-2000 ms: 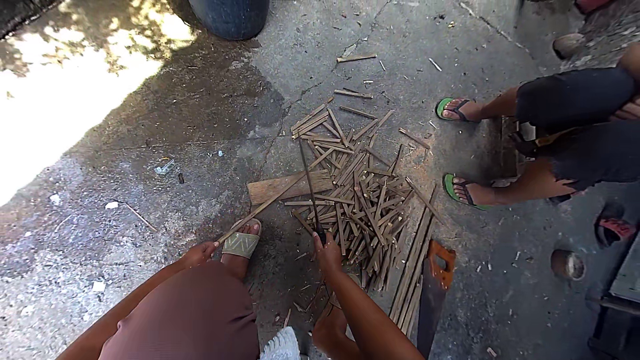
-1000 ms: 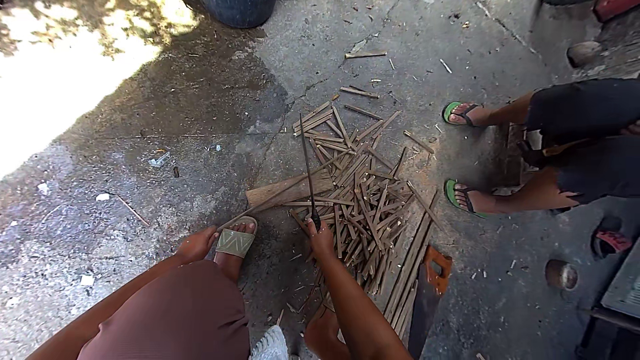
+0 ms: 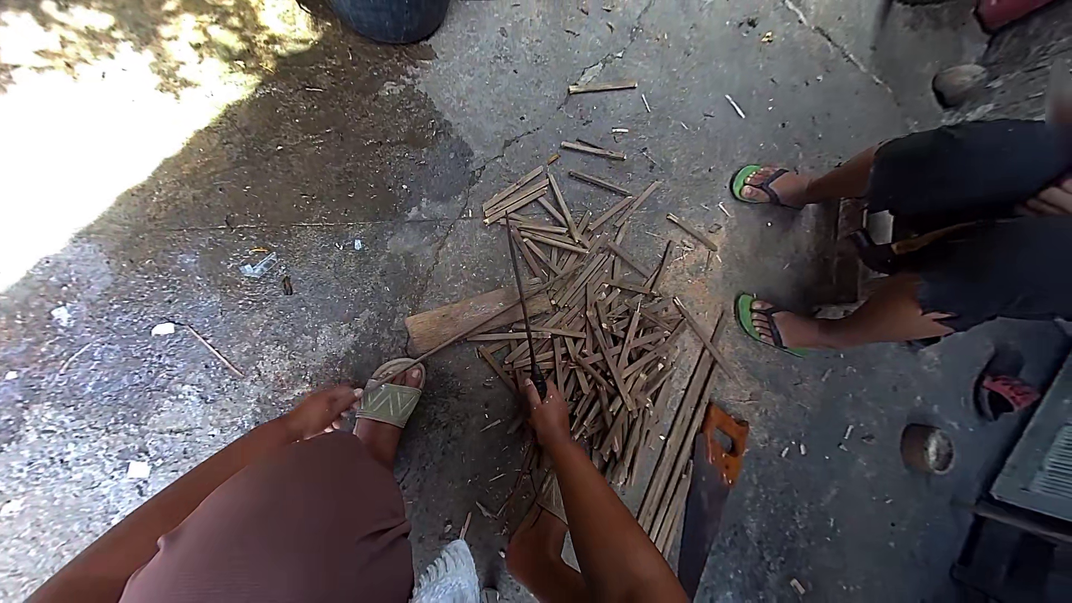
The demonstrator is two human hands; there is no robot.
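My left hand (image 3: pixel 322 410) holds the near end of a long thin wooden strip (image 3: pixel 452 339), which slants up to the right over a flat wooden board (image 3: pixel 444 318). In my right hand (image 3: pixel 548 410) is the dark handle of a long, narrow-bladed knife (image 3: pixel 521 293), its blade pointing away from me across the board and the sticks. A heap of short split wooden sticks (image 3: pixel 620 343) lies on the ground just beyond and to the right of my right hand. Longer strips (image 3: pixel 682 435) lie side by side at the heap's right.
A handsaw (image 3: pixel 708 494) with an orange handle lies right of the long strips. Another person (image 3: pixel 963 234) in green-soled flip-flops sits at the right. A dark tub (image 3: pixel 394 17) stands at the top. My sandalled foot (image 3: pixel 389 402) is beside my left hand. A can-like object (image 3: pixel 927 448) stands lower right.
The knife blade, near the strip's middle two seconds ago, has shifted with my right hand slightly away from the strip. My left hand keeps its hold on the strip.
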